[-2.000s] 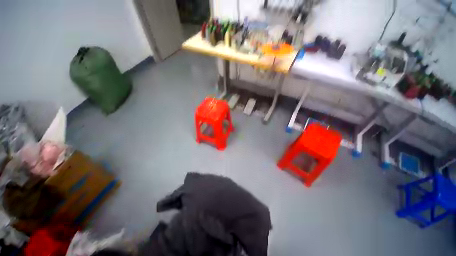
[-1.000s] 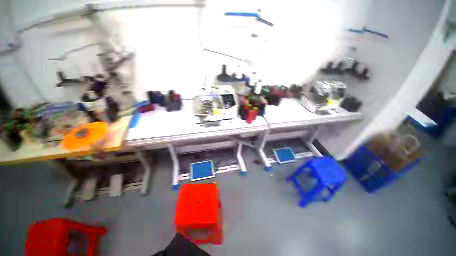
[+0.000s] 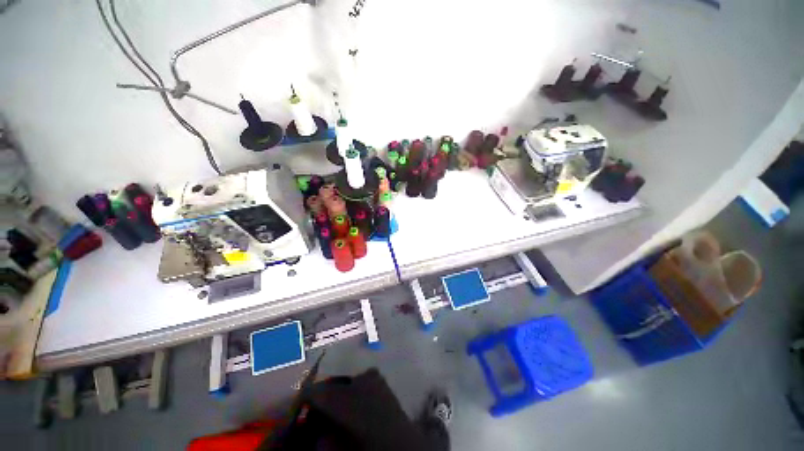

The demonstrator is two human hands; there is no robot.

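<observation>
Dark cloth shows at the bottom centre, in front of my body; neither of my hands can be seen. Thread cones in red, brown and dark colours stand in a cluster on the white table, right of an overlock machine with a yellow label. More cones stand along the wall. Dark cones lie or stand left of the machine. A second overlock machine is at the table's right part. Black and white cones sit on a thread stand above.
A blue stool stands on the floor at the right, with a blue crate holding cardboard beyond it. A red stool is partly behind the dark cloth. Blue treadles are under the table. A shoe shows on the floor.
The view has turned right and come closer to the white tables. The green sack and the brown box at the left have left the picture. More dark cloth shows than one second ago.
</observation>
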